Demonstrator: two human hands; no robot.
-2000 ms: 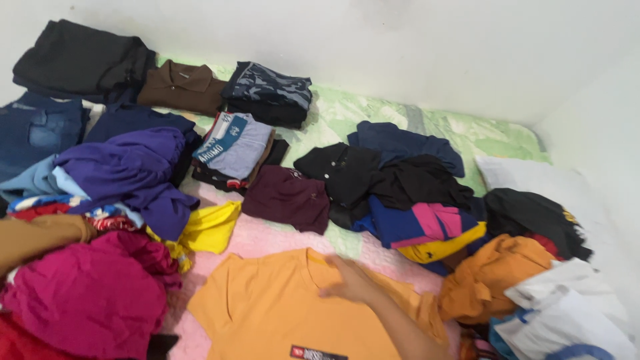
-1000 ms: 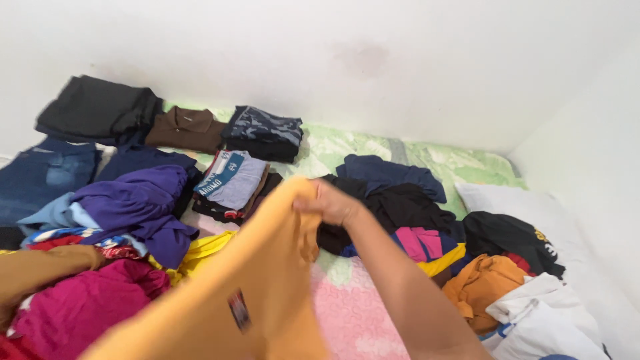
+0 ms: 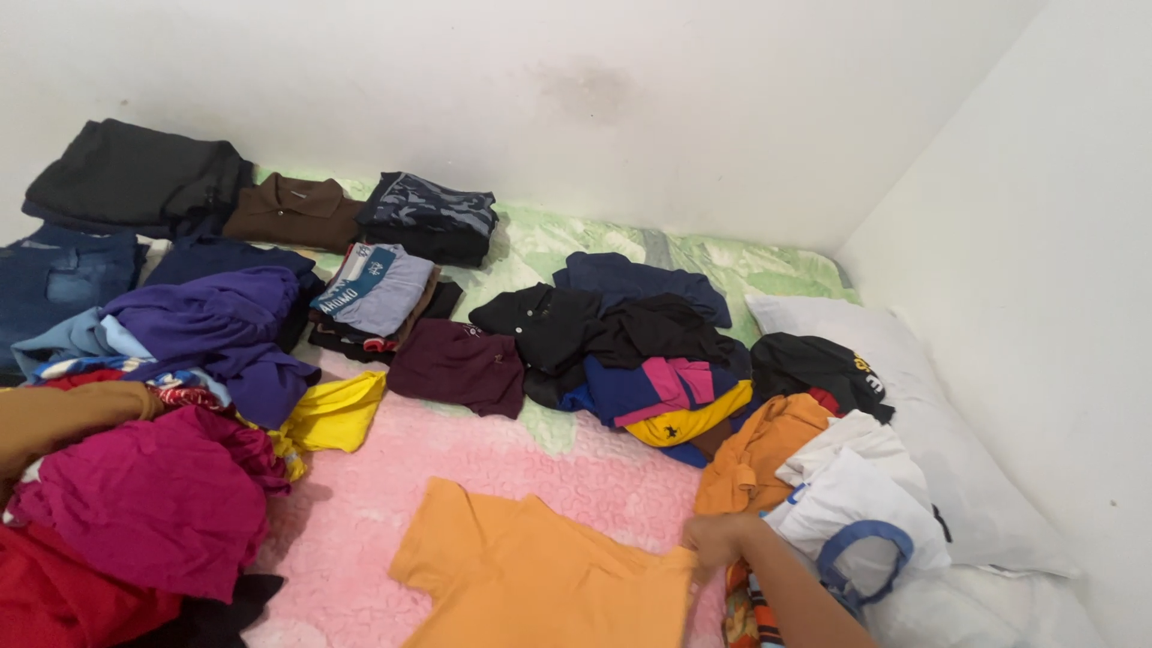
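Observation:
A light orange T-shirt [image 3: 549, 576] lies spread on the pink part of the bedcover at the bottom centre, its lower part cut off by the frame. My right hand [image 3: 715, 540] grips the shirt's right edge near the shoulder, fingers closed on the cloth. My left hand is out of the frame. Close to my right hand are a crumpled darker orange garment [image 3: 765, 454] and a white garment with a blue collar [image 3: 855, 513]. Farther off, a folded maroon shirt [image 3: 457, 364] lies beside a black polo shirt [image 3: 540, 328].
Purple [image 3: 216, 324], magenta [image 3: 153, 499] and red clothes are heaped on the left. Folded jeans [image 3: 67, 288], a brown polo shirt [image 3: 292, 216] and camouflage-print clothing [image 3: 427, 216] line the back. Folded underwear [image 3: 382, 288] is stacked mid-left. A white pillow [image 3: 972, 486] lies on the right.
The orange T-shirt was lifted and bunched one second ago; now it lies spread on the bed. My right hand has moved right and lower, holding its edge.

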